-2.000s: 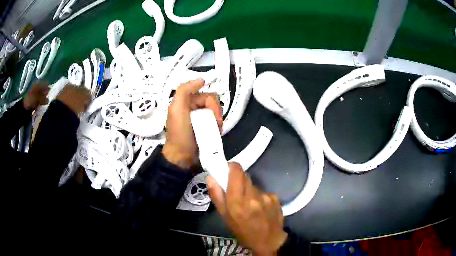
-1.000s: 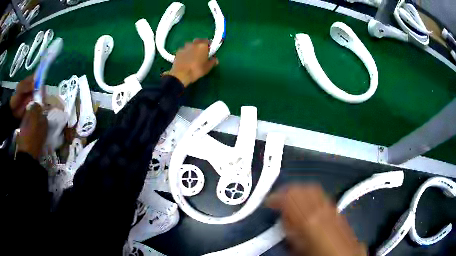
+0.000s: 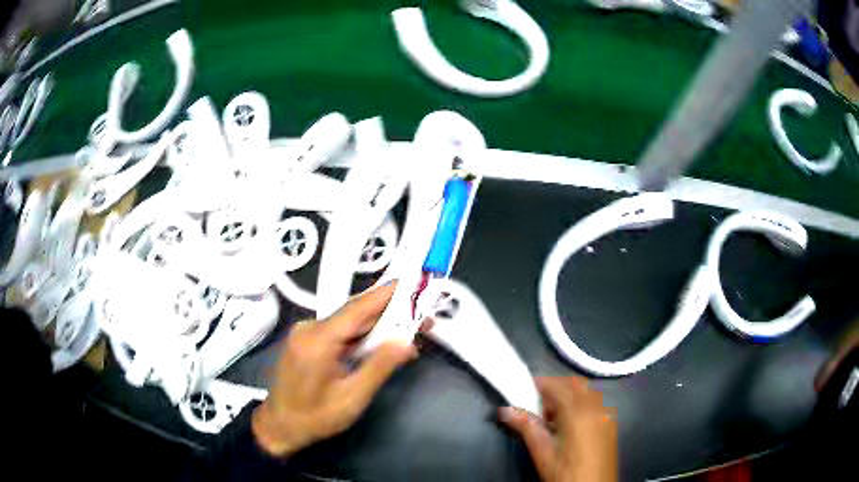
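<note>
My left hand holds the lower part of a white neck fan half, with its round end pointing up. Its open side shows a blue battery and red lead wires below it. My right hand grips the lower tip of a loose white cover shell. The shell's round vent end lies beside the wires, near my left fingertips. Whether the two parts touch is not clear.
A pile of white cover shells lies at left on the black worktop. Two C-shaped bodies lie at right. Behind a pale rail, a green conveyor carries white C shapes. A grey post crosses at upper right. Another person's hand shows at the right edge.
My left hand has come back from the conveyor and now holds the battery half. My right hand, blurred over the worktop before, now grips a cover shell. The view has shifted.
</note>
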